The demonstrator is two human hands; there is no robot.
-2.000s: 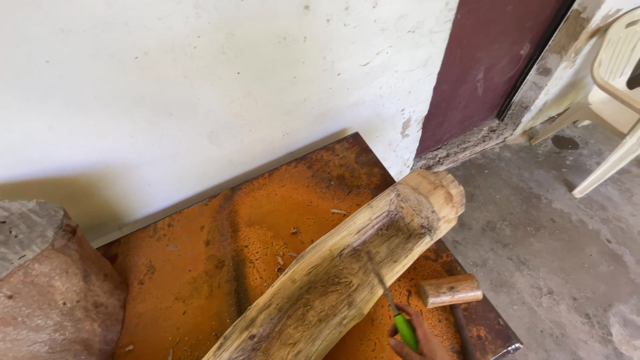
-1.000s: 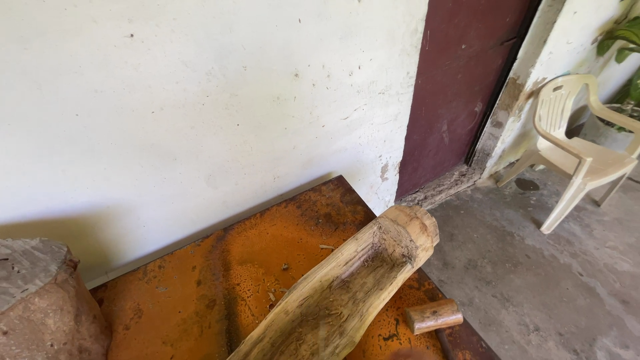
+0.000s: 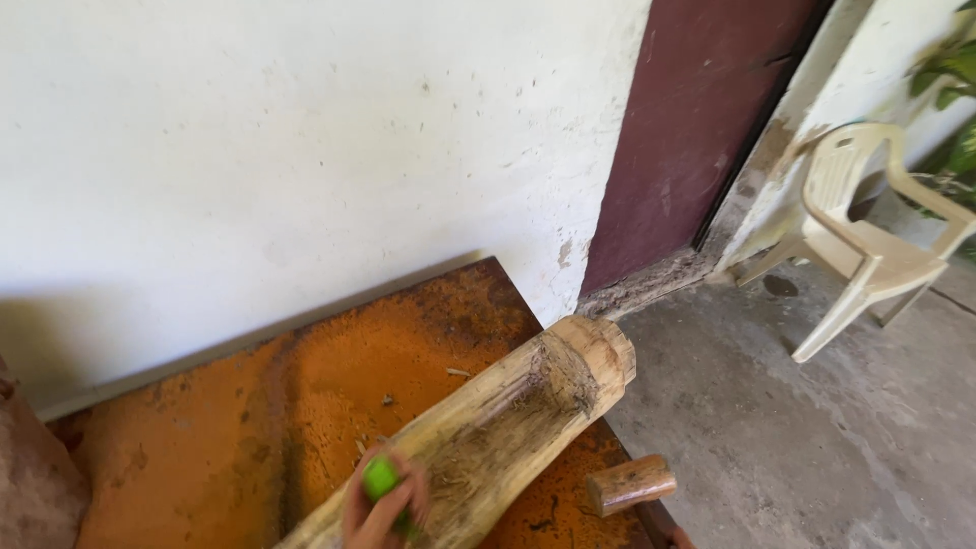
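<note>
A hollowed log point(image 3: 488, 450) lies slantwise across the orange-painted table point(image 3: 213, 427), with wood shavings in its trough. My left hand point(image 3: 385, 499), at the log's near left side, is closed around the green handle point(image 3: 380, 477) of a hand tool; its blade is hidden, and the hand is blurred. A wooden mallet point(image 3: 631, 485) rests at the table's right edge, its round head toward the log and its handle running down toward the frame's bottom. Only a bit of my right hand point(image 3: 681, 538) shows there, beside the mallet handle; whether it grips anything cannot be seen.
A thick wood block point(image 3: 34, 465) stands at the left end of the table. Behind is a white wall point(image 3: 305, 152) with a dark red door point(image 3: 701, 130). A cream plastic chair point(image 3: 869, 236) stands on the concrete floor point(image 3: 770, 427), near leafy plants. Wood chips lie on the tabletop.
A hand with the green-handled tool showed right of the log, went out of view, and now the tool is at the log's left side. A second hand has appeared by the mallet. The view has shifted.
</note>
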